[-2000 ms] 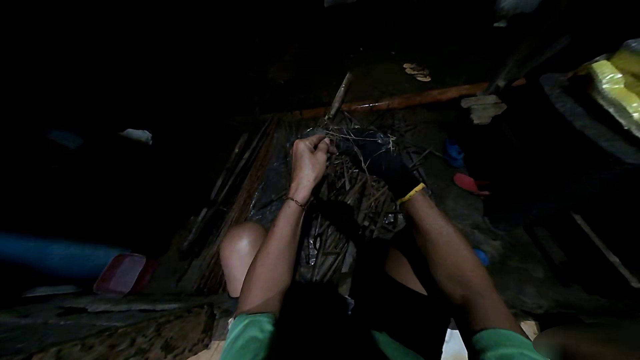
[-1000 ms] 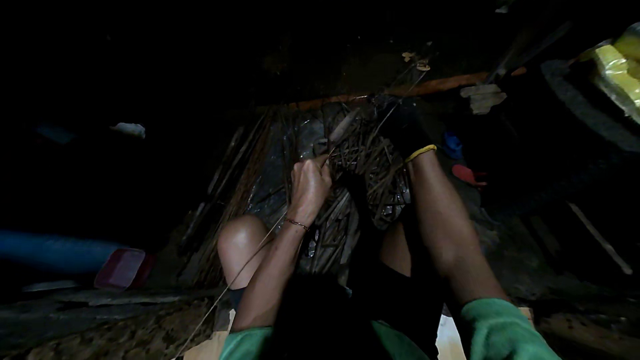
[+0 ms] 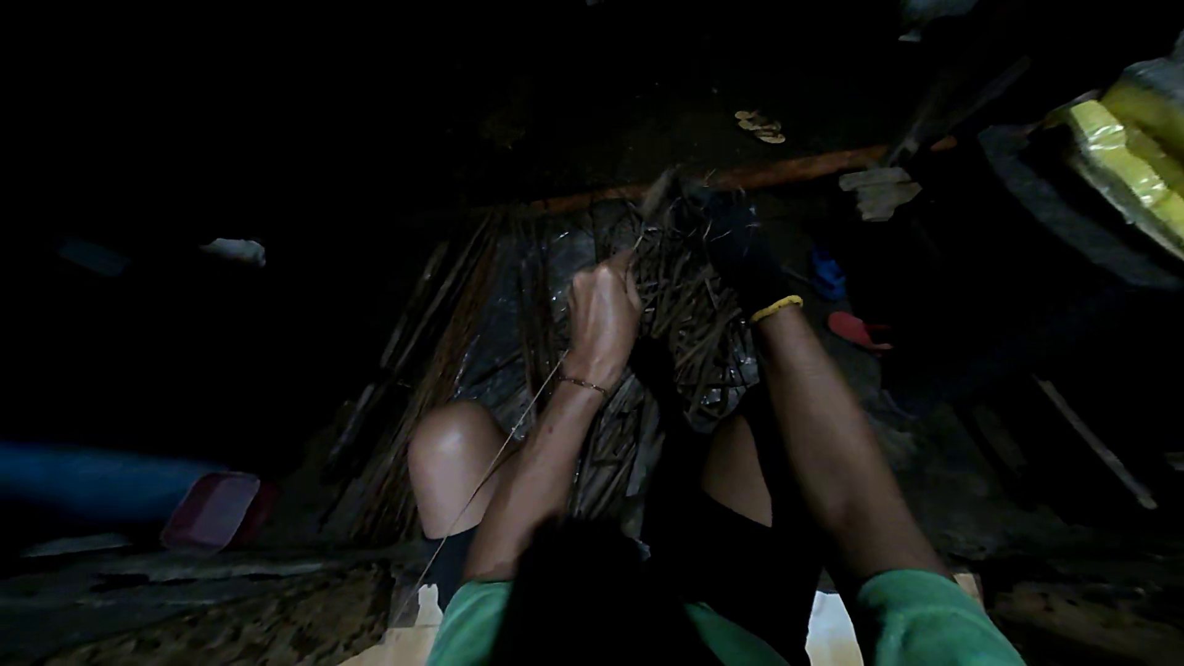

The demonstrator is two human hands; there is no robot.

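My bare left hand [image 3: 604, 319] is closed on a thin fibre strand [image 3: 499, 453], which trails down past my wrist and over my forearm. Just beyond its fingers a pale brown piece [image 3: 658, 199], perhaps wood or bundled fibre, points up and away. My right hand [image 3: 731, 231], in a black glove with a yellow cuff, is beside that piece among thin fibres; its fingers blend into the dark, so its grip is unclear. Below and between both hands lies a heap of thin dark sticks [image 3: 689, 314] on dark sheeting [image 3: 495, 356].
Long sticks [image 3: 444, 305] lie left of my knee. A reddish-brown beam [image 3: 795, 169] crosses beyond the heap, with sandals [image 3: 760, 127] past it. At right are a red slipper [image 3: 858, 331], a blue object [image 3: 828, 275] and a yellow package [image 3: 1119, 162]. A pink-rimmed container [image 3: 213, 511] sits left.
The hands were close together two seconds ago and are now farther apart, the gloved right one farther forward. A strand trailing over my left forearm, not visible in the first frame, shows now.
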